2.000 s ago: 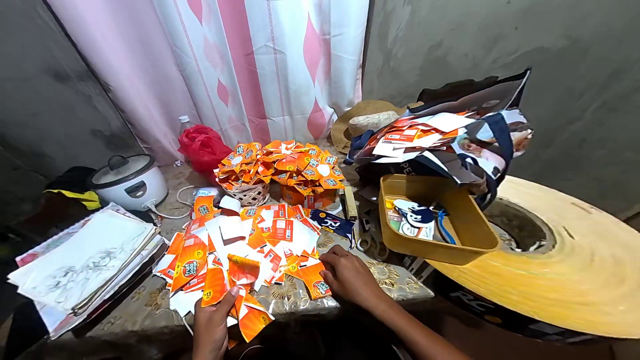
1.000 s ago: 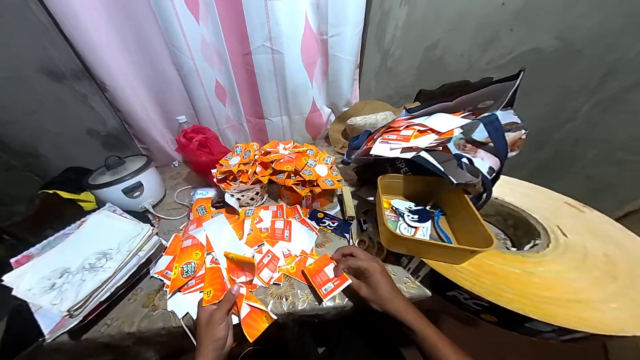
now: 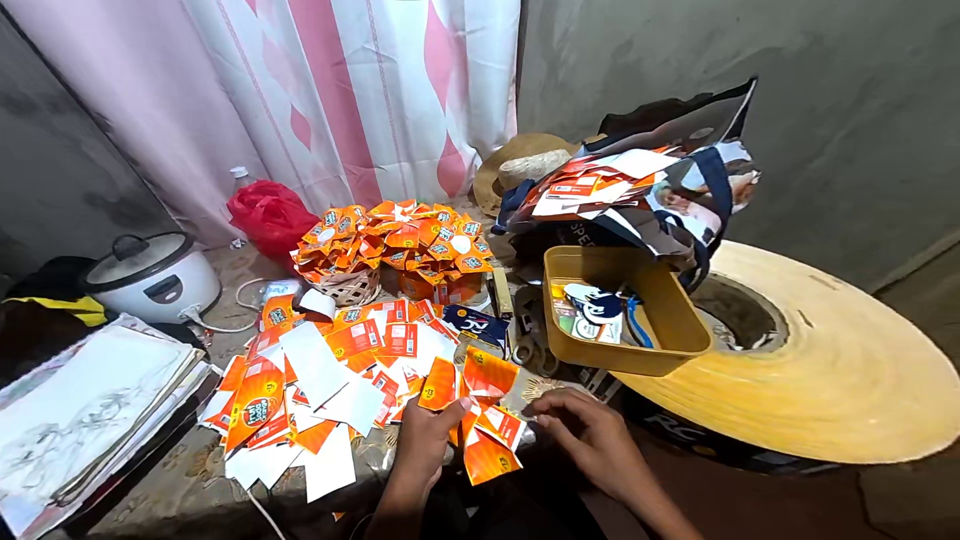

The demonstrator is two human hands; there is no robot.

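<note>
Near the table's front edge, my left hand (image 3: 431, 431) grips a cluster of folded orange printed paper pieces (image 3: 487, 382), which fan out to its right. My right hand (image 3: 585, 431) is just right of the cluster, fingers slightly bent and apart, with nothing visible between them. Loose orange, red and white paper pieces (image 3: 322, 367) are heaped to the left of my left hand. Behind that heap, star-like folded orange papers (image 3: 405, 232) are piled over a small woven basket (image 3: 349, 287) and a second container whose sides are mostly covered.
A yellow-brown plastic bin (image 3: 679, 356) with small items stands right, before a bag (image 3: 712, 180) stuffed with papers. Beneath it lies a large round roll (image 3: 840, 375). Left are a white rice cooker (image 3: 154, 277), its cord, and a stack of papers (image 3: 97, 397). Tape rolls (image 3: 525, 351) lie mid-table.
My left hand has moved right, away from the loose heap, with the orange cluster in it. The orange-red piece my right hand held a second ago is no longer in its fingers.
</note>
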